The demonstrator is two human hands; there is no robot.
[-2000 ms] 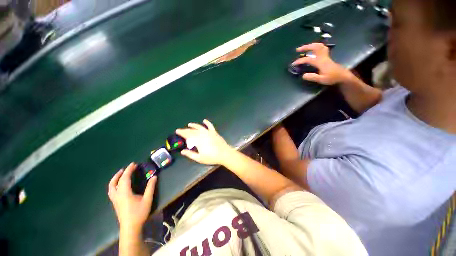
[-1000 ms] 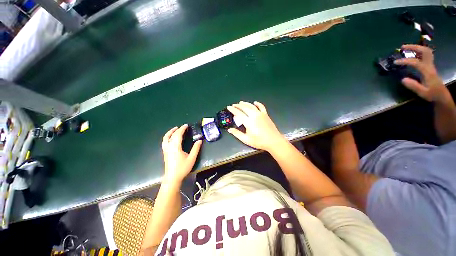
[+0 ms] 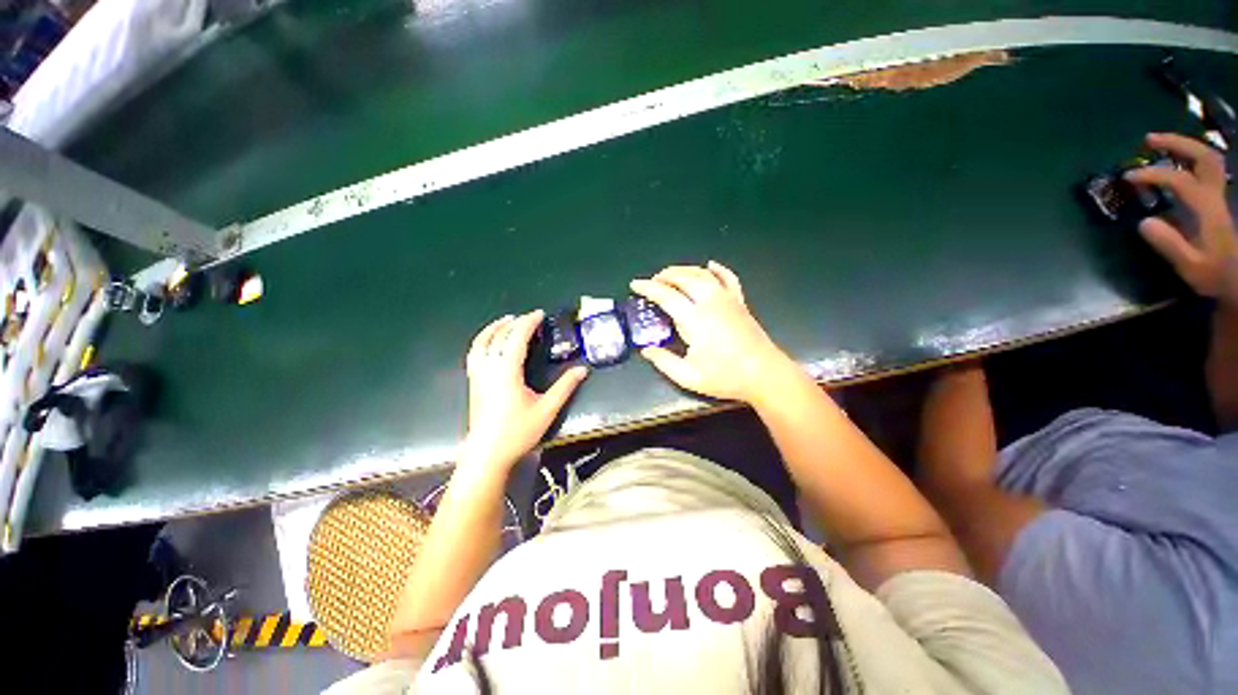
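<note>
Three small black square watch units lie side by side on the green bench. The middle unit has a lit, bluish-white screen and a pale tab at its top. The right unit shows small pale marks on its screen. The left unit is mostly dark with faint marks. My left hand holds the left end of the row between thumb and fingers. My right hand holds the right end the same way. My fingers hide parts of both outer units.
A pale strip runs along the bench, with a torn brown patch. A metal post, small dark units, a black bundle and a white rack are at left. A seated person's hand handles black units at right.
The view has swung left, bringing the post, rack and bundle in. The row now lies more level. The right unit's coloured marks have given way to pale ones, and the middle screen looks brighter.
</note>
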